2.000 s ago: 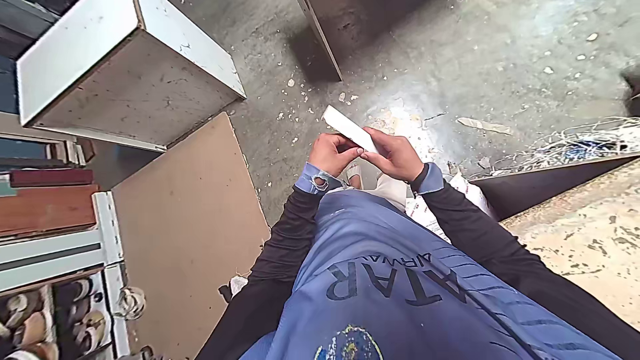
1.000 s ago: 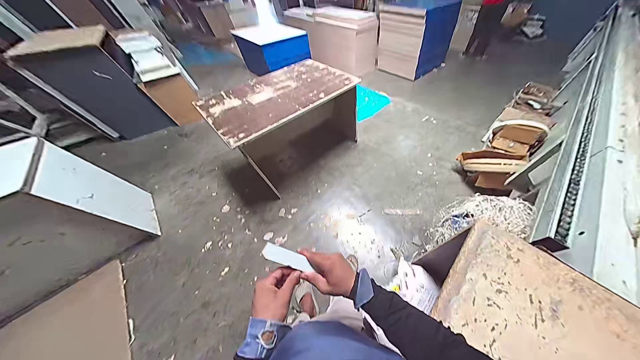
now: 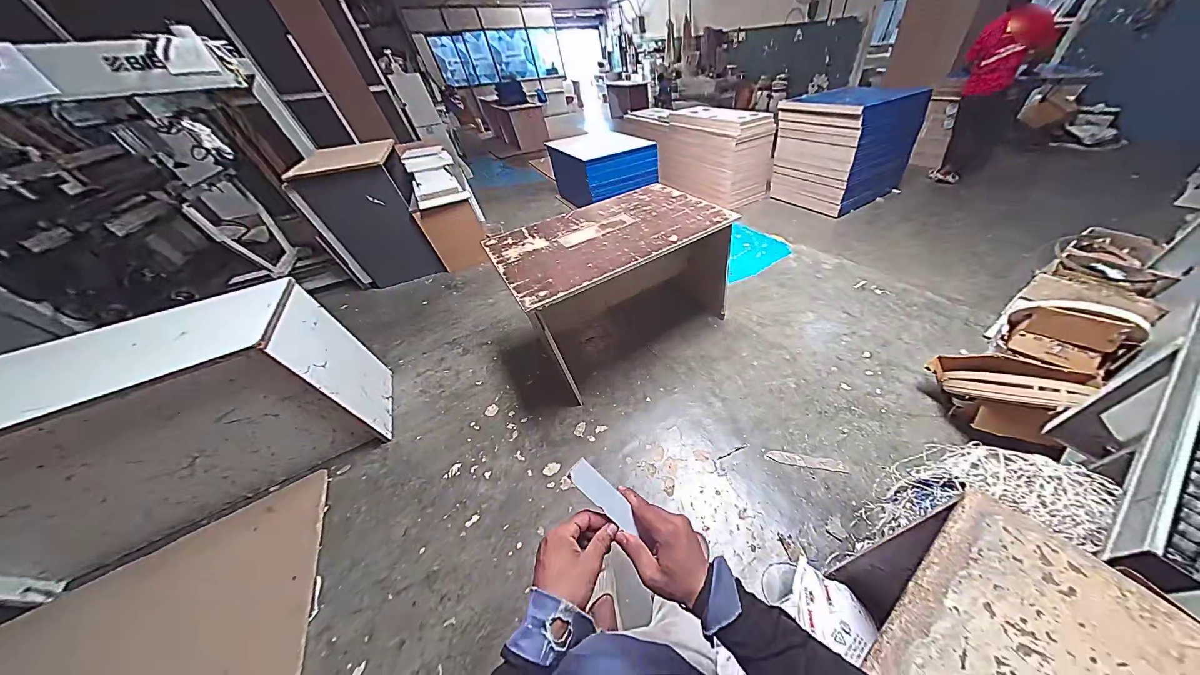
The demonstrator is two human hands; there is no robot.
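Observation:
A flat, narrow whitish strip (image 3: 602, 495) is held in front of my body, above the concrete floor; its material cannot be told. My right hand (image 3: 667, 546) grips it with the thumb on the near side and the fingers behind. My left hand (image 3: 574, 559) pinches its lower end between thumb and fingers, close against the right thumb. The strip's far end sticks out up and to the left, beyond both hands.
A worn brown table (image 3: 609, 246) stands ahead. Left are a white cabinet (image 3: 328, 361) and a brown board (image 3: 197, 600). At right lie cardboard scraps (image 3: 1022, 384), shredded strips (image 3: 1012, 483) and a worn board-topped box (image 3: 1050, 600). Panel stacks (image 3: 844, 155) and a person (image 3: 994, 84) are farther back.
The view has swung up from the floor and my body to the workshop ahead. Both hands keep hold of the strip throughout.

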